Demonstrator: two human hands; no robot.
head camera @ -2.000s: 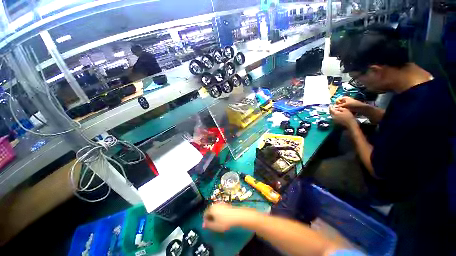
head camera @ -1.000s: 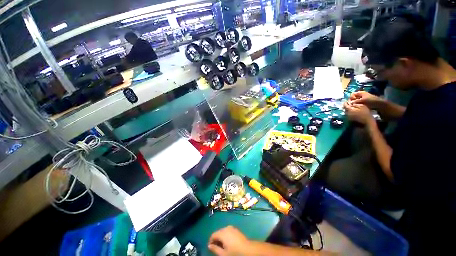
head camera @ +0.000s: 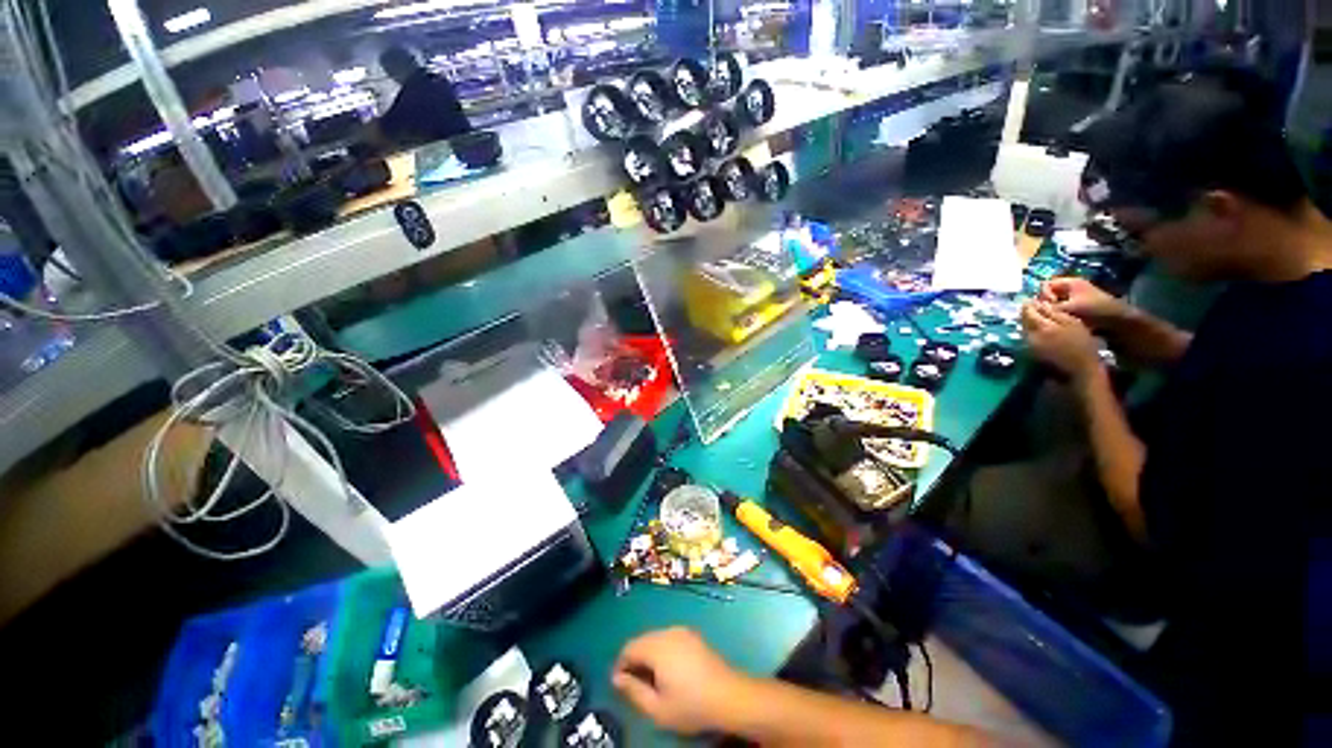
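Note:
My right hand (head camera: 679,681) reaches in from the lower right over the green mat, fingers curled. It is small and blurred, and I cannot tell whether the fingers hold anything. My left hand is not in view. Left of my right hand, round black units with white and silver parts (head camera: 557,691) lie near the bottom edge by a white paper (head camera: 507,677). Above the hand, a clear round jar (head camera: 691,516) stands among small white, gold and silver pieces (head camera: 649,560). An orange-yellow screwdriver-like tool (head camera: 793,547) lies to the jar's right.
Blue and green bins (head camera: 260,680) stand at lower left, beside a white-topped box (head camera: 485,542). A dark boxy unit (head camera: 833,494) and yellow tray (head camera: 859,398) are at right. A clear divider (head camera: 726,351) stands behind. Round units are stacked on the shelf edge (head camera: 511,197). A person (head camera: 1227,424) sits at right.
My right hand has moved away from beside the loose pieces, down and slightly right over the mat. The view has shifted a little. The seated person's hands stay close together.

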